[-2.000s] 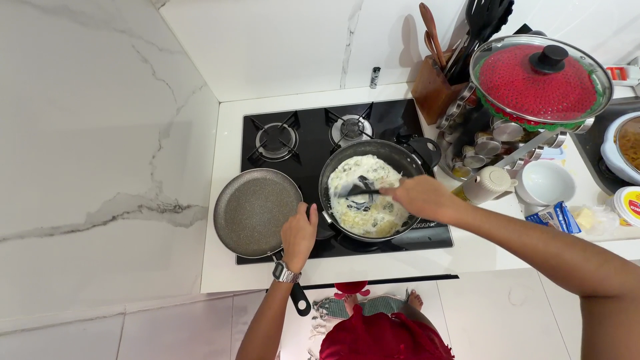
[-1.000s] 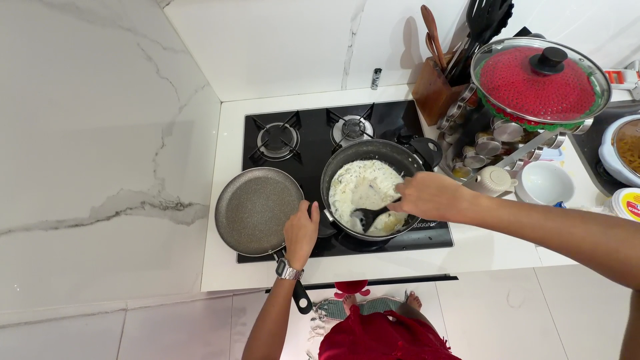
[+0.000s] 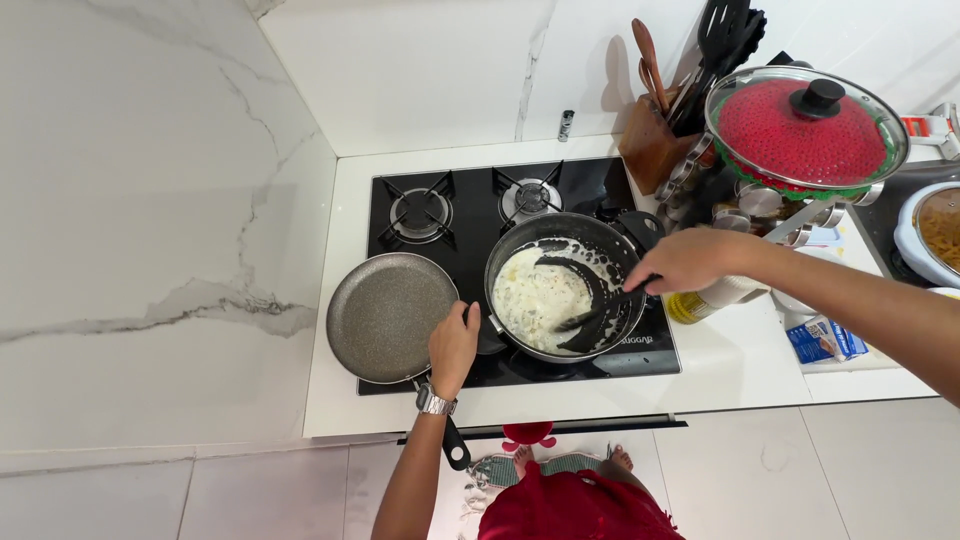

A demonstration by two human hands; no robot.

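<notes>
A deep black pan (image 3: pixel 525 232) with a creamy white mixture (image 3: pixel 536 296) sits on the gas cooktop (image 3: pixel 472 195). My right hand (image 3: pixel 686 259) grips the handle of a black spoon or spatula (image 3: pixel 581 319), whose head is in the mixture. Dark pan bottom shows in a curved band on the right side. My left hand (image 3: pixel 454 345) is by the near left rim of the deep pan, between it and a speckled frying pan (image 3: pixel 390 319). Its fingers seem to hold the deep pan's handle, mostly hidden under the hand. The frying pan's own black handle (image 3: pixel 455 442) passes beneath my left wrist.
A wooden utensil block (image 3: pixel 649 146) stands behind, right of the cooktop. Beside it, a glass lid (image 3: pixel 817 97) rests on a red crocheted cover above a rack of jars (image 3: pixel 757 199). A bottle (image 3: pixel 694 304), a blue packet (image 3: pixel 825 339) and a lidded dish (image 3: pixel 915 217) are at right.
My right hand has moved the utensil through the mixture, which now lies toward the pan's left side with dark pan bottom bared at right. My left hand has stayed in place.
</notes>
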